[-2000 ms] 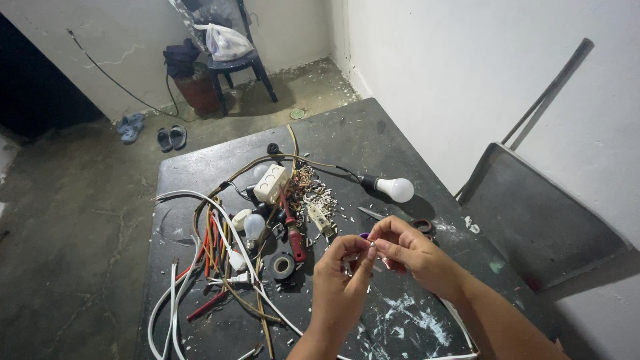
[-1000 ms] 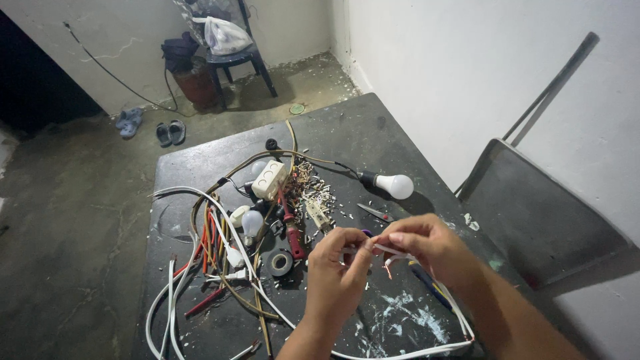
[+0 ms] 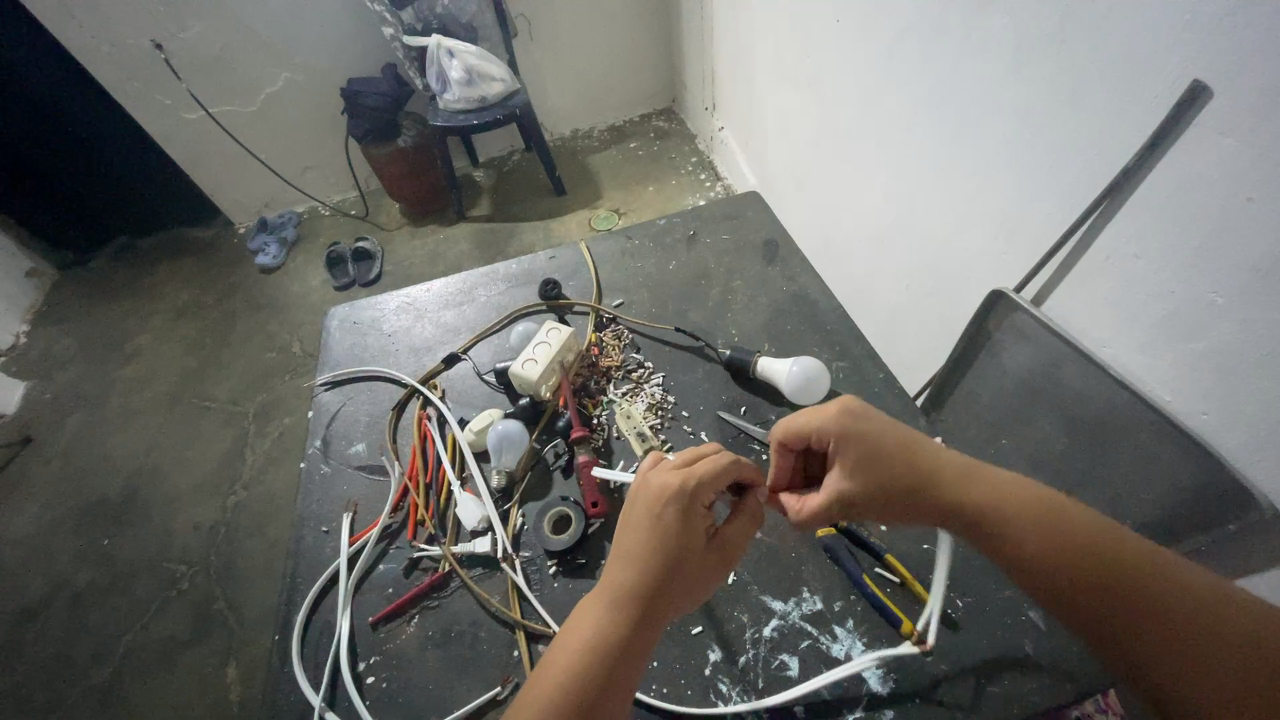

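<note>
My left hand (image 3: pixel 695 525) grips a piece of white electrical cable (image 3: pixel 612 475) whose end sticks out to its left. Thumb and fingertips of my right hand (image 3: pixel 850 465) pinch at the same spot, fingertips meeting those of the left; a small reddish bit shows between them. Below the right hand lie pliers with blue and yellow handles (image 3: pixel 865 580). Partly behind that hand, a pointed metal blade (image 3: pixel 742 427) rests on the table. A longer white cable (image 3: pixel 790 695) curves round below both hands. A white LED bulb in a black socket (image 3: pixel 795 378) lies beyond them.
The dark table (image 3: pixel 700 260) bears a white outlet box (image 3: pixel 543 358), a red-handled screwdriver (image 3: pixel 588 470), a roll of black tape (image 3: pixel 560 523), a clear-glass or frosted bulb (image 3: pixel 507 445), coiled wires and many insulation scraps (image 3: pixel 640 390). A plastic chair (image 3: pixel 480 115) stands behind; a grey shovel-like panel (image 3: pixel 1080 430) leans right.
The white cable end now protrudes left of my left hand. My right hand has risen and turned, and the blue and yellow pliers show more fully beneath it.
</note>
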